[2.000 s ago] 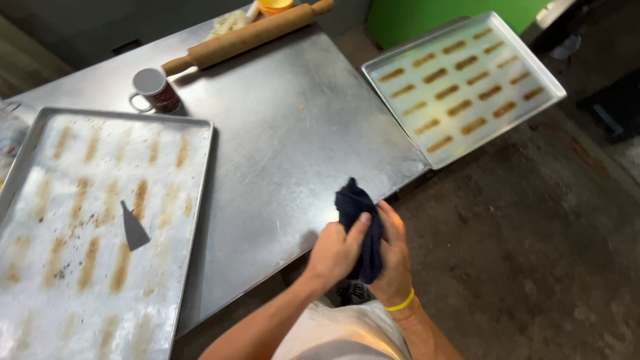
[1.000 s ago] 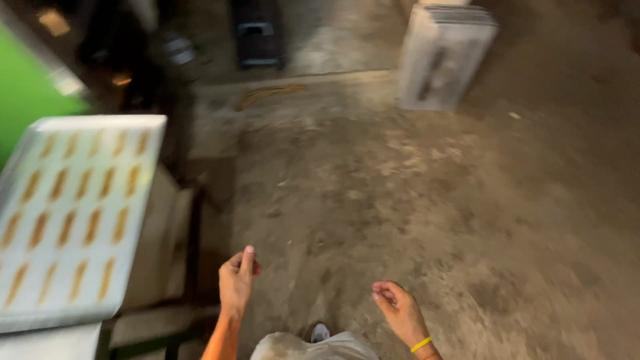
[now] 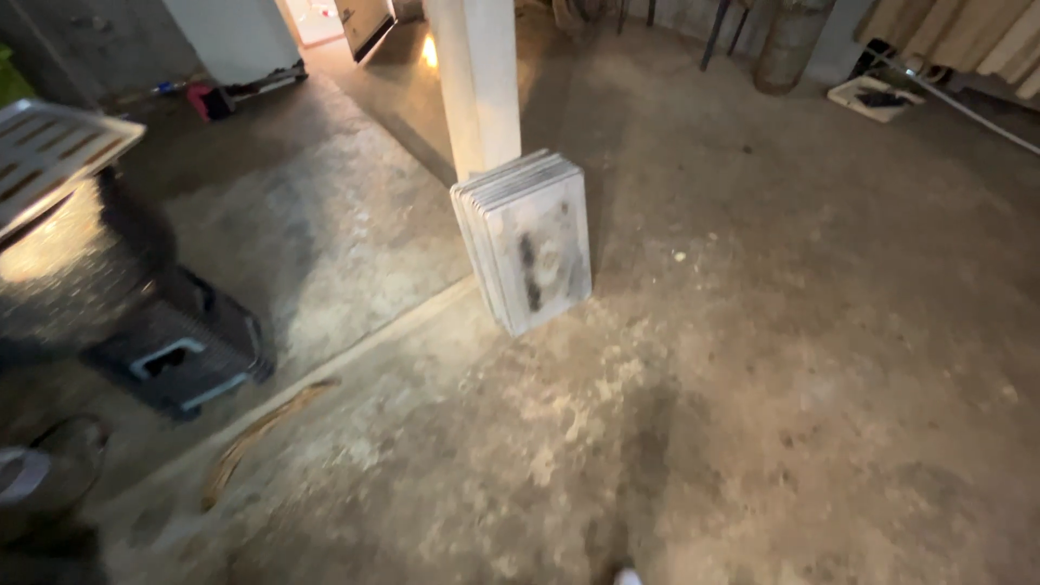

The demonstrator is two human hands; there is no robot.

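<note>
Neither my left hand nor my right hand shows in this view. Several metal baking trays point(image 3: 540, 252) stand upright on edge as a stack on the concrete floor, against the foot of a pale pillar point(image 3: 479, 89); the front one has dark stains. At the left edge, part of a metal tray point(image 3: 106, 130) with rows of brown strips sits above a dark, shiny surface. The tip of a shoe point(image 3: 627, 577) shows at the bottom edge.
A black plastic case-like object point(image 3: 183, 349) stands on the floor at left. A curved brown strip point(image 3: 260, 443) lies along a low ridge. Farther back are a shallow pale tray point(image 3: 873, 99), a cylindrical column point(image 3: 792, 49) and a doorway with light.
The view has swung away from the steel table to the floor and pillar. Both hands, holding a dark cloth two seconds ago and without it one second ago, have left the view.
</note>
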